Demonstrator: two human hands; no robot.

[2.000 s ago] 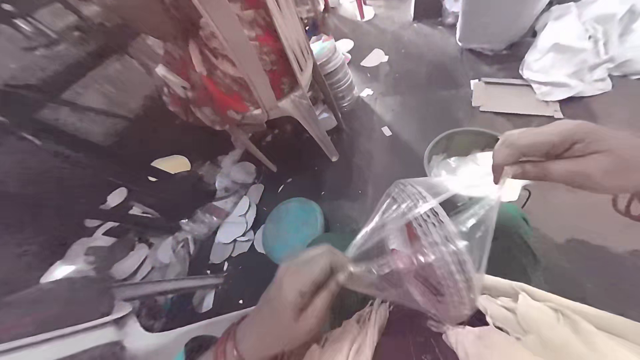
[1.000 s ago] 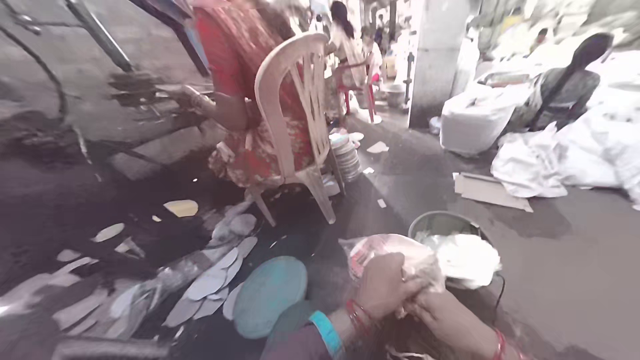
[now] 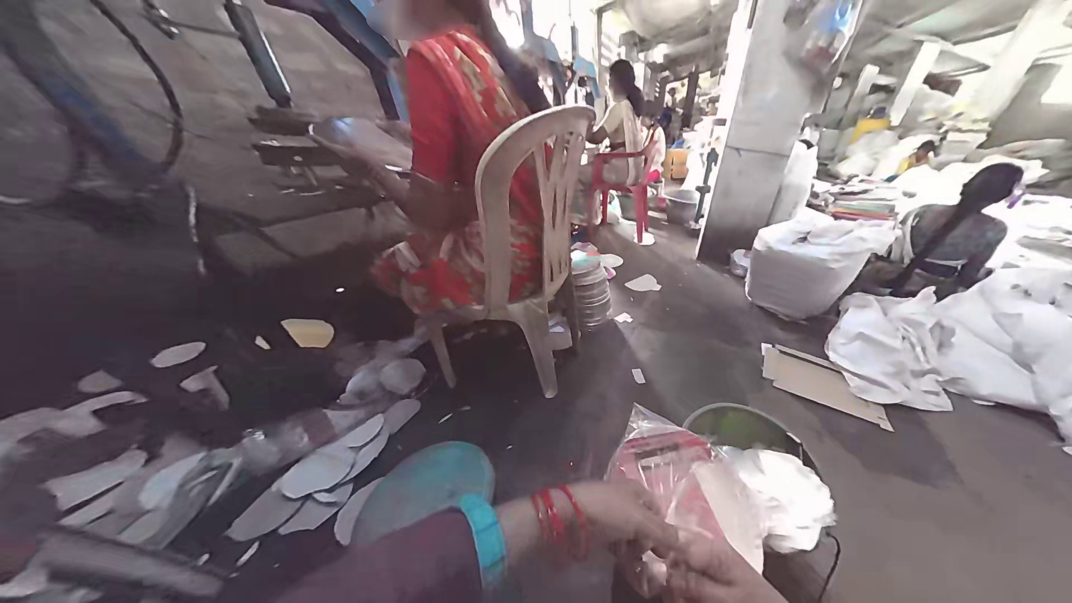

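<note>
At the lower middle, my left hand [image 3: 624, 515], with red bangles at the wrist, grips a clear plastic bag [image 3: 657, 448] that has red and white contents. Close against it, my right hand [image 3: 712, 565] pinches the gathered lower part of the same bag. Just behind the bag stands a green bucket [image 3: 727, 412] with crumpled white material [image 3: 783, 498] in it. A round teal lid or disc [image 3: 435, 486] lies left of my left forearm. The fingertips are partly hidden by the hands and plastic.
Ahead, a person in red [image 3: 456, 92] sits on a plastic chair [image 3: 494, 209] beside a stack of round items [image 3: 590, 289]. Flat pale offcuts [image 3: 322, 469] litter the floor at left. White sacks [image 3: 804, 260], flattened cardboard [image 3: 825, 385], a pillar [image 3: 749, 134] and a seated person [image 3: 955, 226] are at right.
Two seconds ago my hands were apart, stretching the bag between them; now they are together at its gathered part. The view has tilted up.
</note>
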